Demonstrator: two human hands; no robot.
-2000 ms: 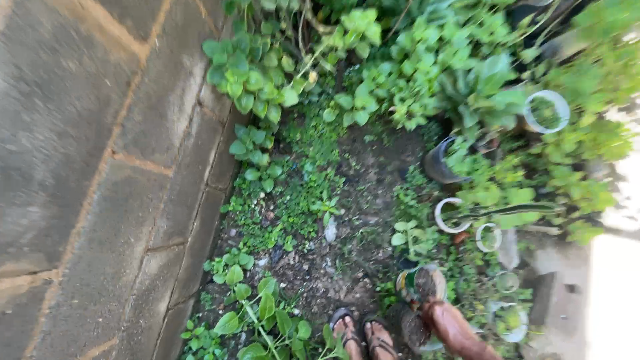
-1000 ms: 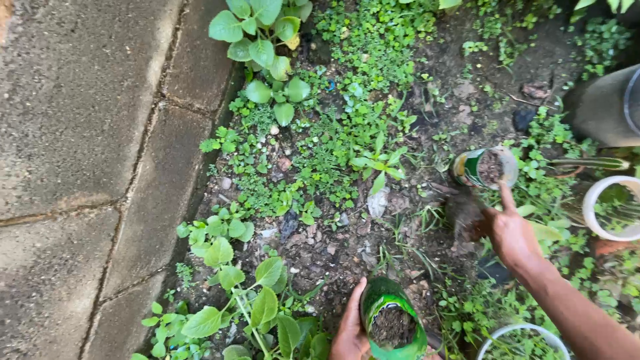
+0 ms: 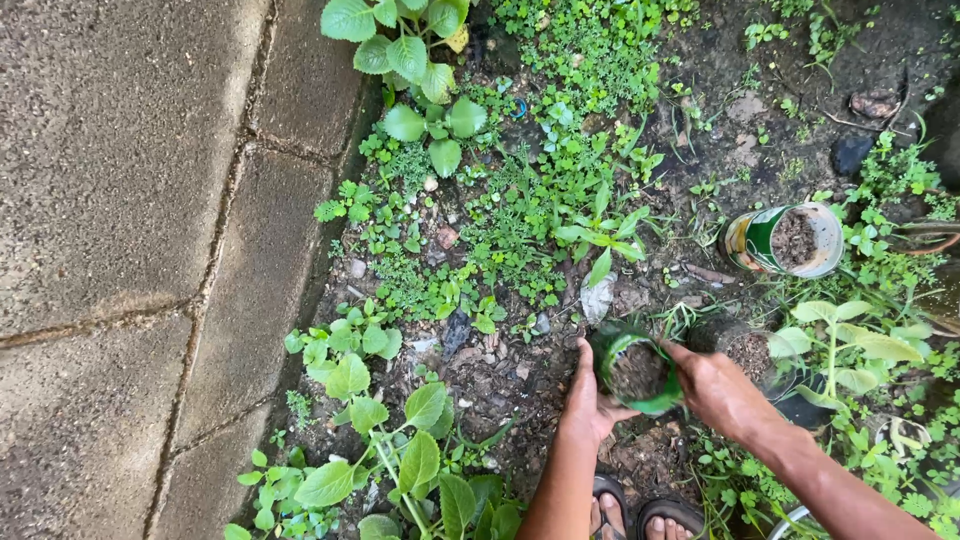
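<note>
A green plastic container, like a cut bottle [image 3: 640, 369], holds dark soil and sits between my hands above the ground. My left hand [image 3: 589, 397] grips its left side and underside. My right hand [image 3: 709, 384] touches its right rim with the fingertips; whether they pinch the rim is unclear. To the right of it, partly behind my right hand, is a clear container of soil [image 3: 750, 356]. Above that, a printed green and white container [image 3: 784, 240] with soil stands on the ground.
A concrete block wall [image 3: 150, 225] runs along the left. Leafy plants [image 3: 420, 457] grow beside it, with low weeds [image 3: 517, 225] across the soil. My sandalled feet [image 3: 649, 514] are at the bottom. A dark stone [image 3: 851, 154] lies at upper right.
My right hand has moved from the printed container down to the green container's rim. The green container, in my left hand before too, is now farther from my feet.
</note>
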